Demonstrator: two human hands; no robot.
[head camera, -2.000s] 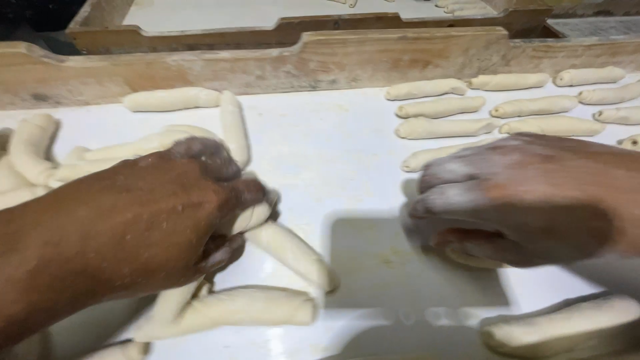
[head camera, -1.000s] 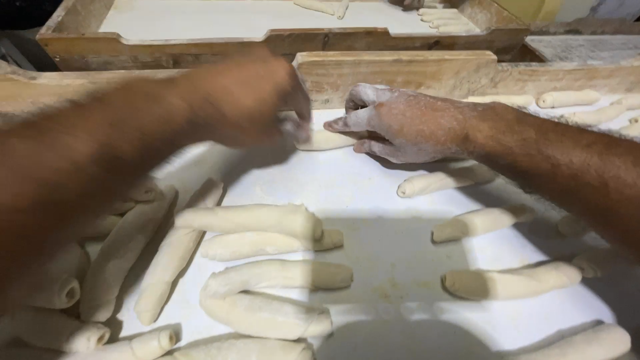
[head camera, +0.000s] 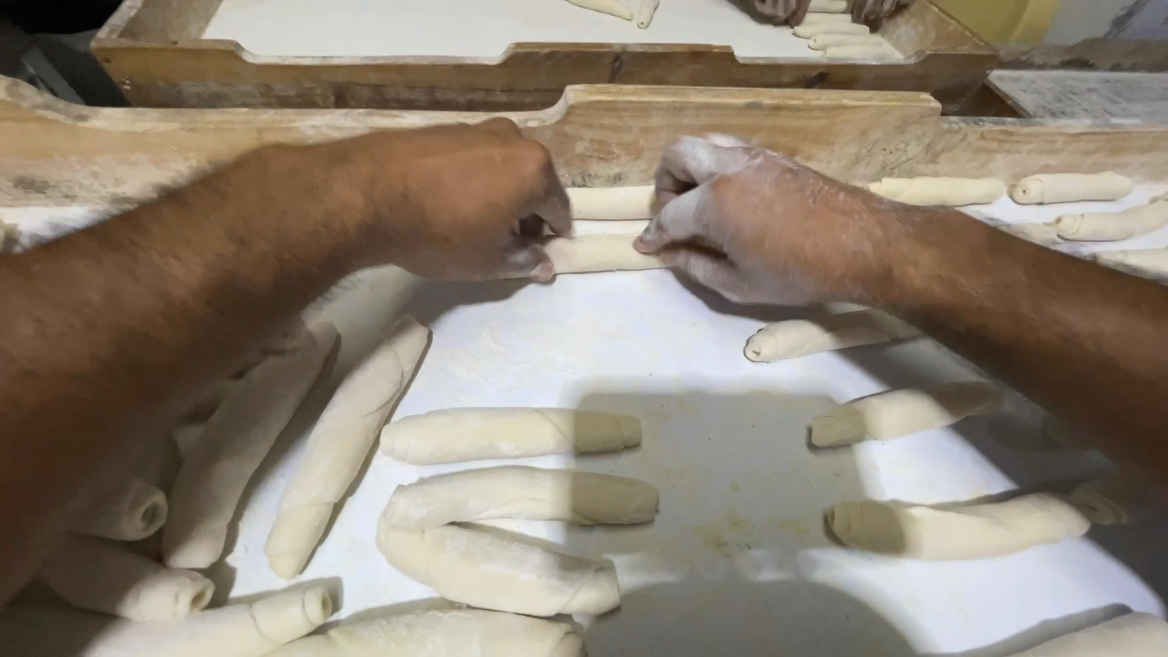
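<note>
My left hand (head camera: 484, 205) and my floury right hand (head camera: 762, 219) grip opposite ends of a rolled dough piece (head camera: 602, 254) near the tray's far wall. Just behind it, parallel, lies another dough roll (head camera: 610, 203), its right end hidden by my right hand. Nearer to me are a straight roll (head camera: 511, 432) and a bent one (head camera: 511, 570). Several longer rolls, one of them slanted (head camera: 351, 447), lie at the left, partly under my left forearm. On the right, more rolls (head camera: 958, 526) are spaced apart, some partly hidden by my right forearm.
The white tray has a raised wooden wall (head camera: 748, 132) at its far side. Beyond it stands a second wooden tray (head camera: 392, 78) with small dough rolls (head camera: 844, 41) and another person's hands (head camera: 780, 7). More rolls (head camera: 1072, 188) lie at the far right.
Both hands have moved from the middle of the tray to its far wall. Since one second ago, a second roll shows there, in front of another. The view has shifted.
</note>
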